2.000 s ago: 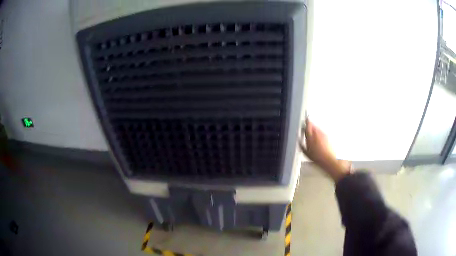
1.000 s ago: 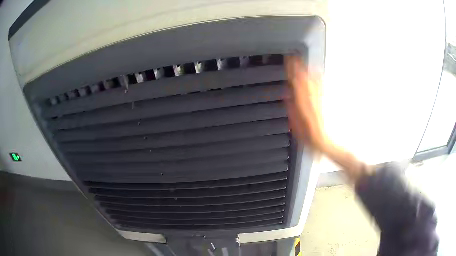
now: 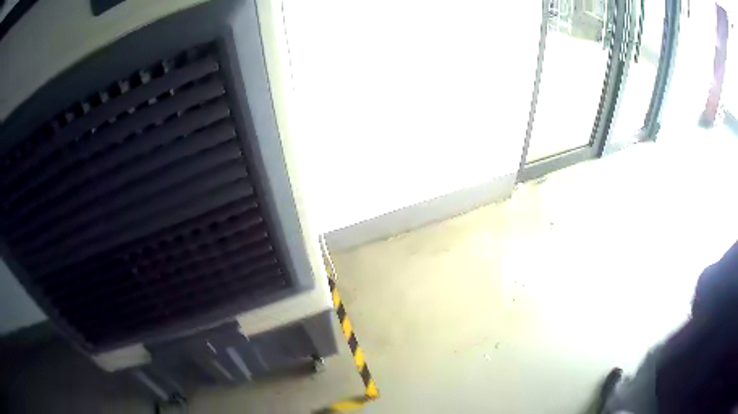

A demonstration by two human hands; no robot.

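A large white and grey cooler-like unit (image 3: 279, 162) with a dark louvred grille (image 3: 154, 194) stands at the left, cut off by the left and top edges. It is tilted in the view. No hand touches its visible part. A dark sleeve (image 3: 700, 348) shows at the lower right edge, but no hand shows at it. My left hand and my right hand are both out of the picture.
A bright white wall (image 3: 413, 105) is behind the unit. A glass door (image 3: 574, 89) with a grey frame stands at the upper right. Yellow and black tape (image 3: 352, 344) marks the pale floor (image 3: 453, 307) beside the unit. A small dark shape (image 3: 612, 388) is at the lower right.
The view has turned right, so the unit now lies further left and the glass door shows more. My right hand, earlier at the grille's right edge, has left the picture.
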